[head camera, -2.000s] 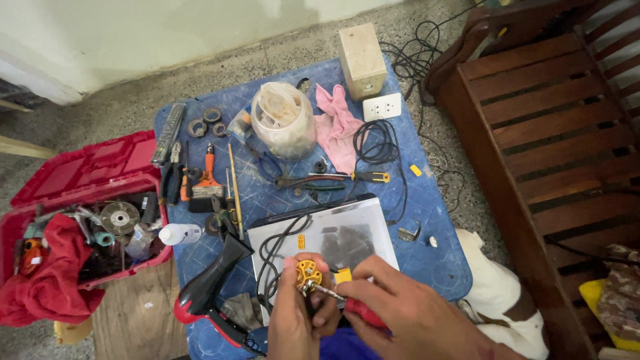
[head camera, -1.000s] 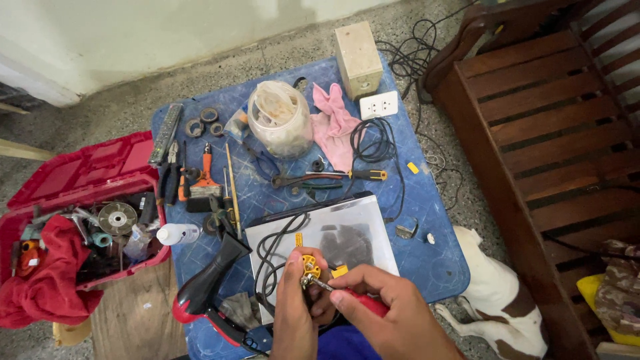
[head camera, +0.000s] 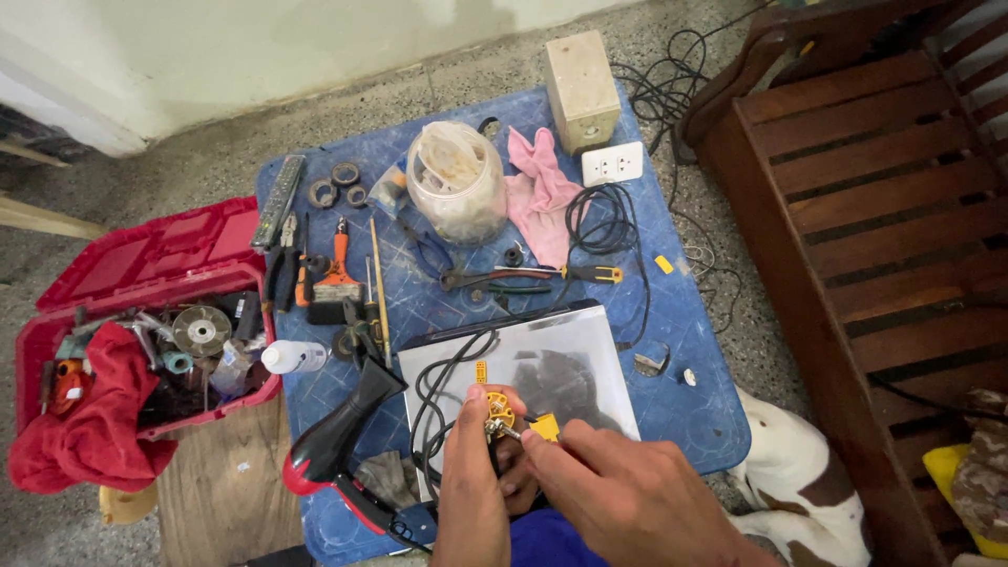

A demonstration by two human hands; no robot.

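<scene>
My left hand (head camera: 476, 472) grips a round yellow electrical fitting (head camera: 499, 407) with metal terminals, above a silver laptop-like panel (head camera: 512, 354). My right hand (head camera: 622, 488) is closed on a screwdriver (head camera: 510, 432); its metal shaft meets the terminals, and its handle is hidden by the fingers. A yellow plastic piece (head camera: 545, 427) shows just beyond the right fingertips. A small yellow strip (head camera: 481, 372) lies on the panel, and a black cable (head camera: 431, 394) loops across its left side. A black and red hair dryer (head camera: 339, 433) rests left of my hands.
On the blue table (head camera: 685, 339) are a plastic jar (head camera: 457, 193), pink cloth (head camera: 543, 205), wooden block (head camera: 583, 94), socket plate (head camera: 613, 164), pliers (head camera: 283, 264), a paintbrush (head camera: 339, 276) and white bottle (head camera: 294, 357). A red toolbox (head camera: 150, 291) stands left; a spotted dog (head camera: 803, 465) lies right, beside a wooden bench (head camera: 890, 205).
My right hand has shifted on the screwdriver; its red handle showed in the earlier frames and is now covered. The left hand still holds the yellow fitting.
</scene>
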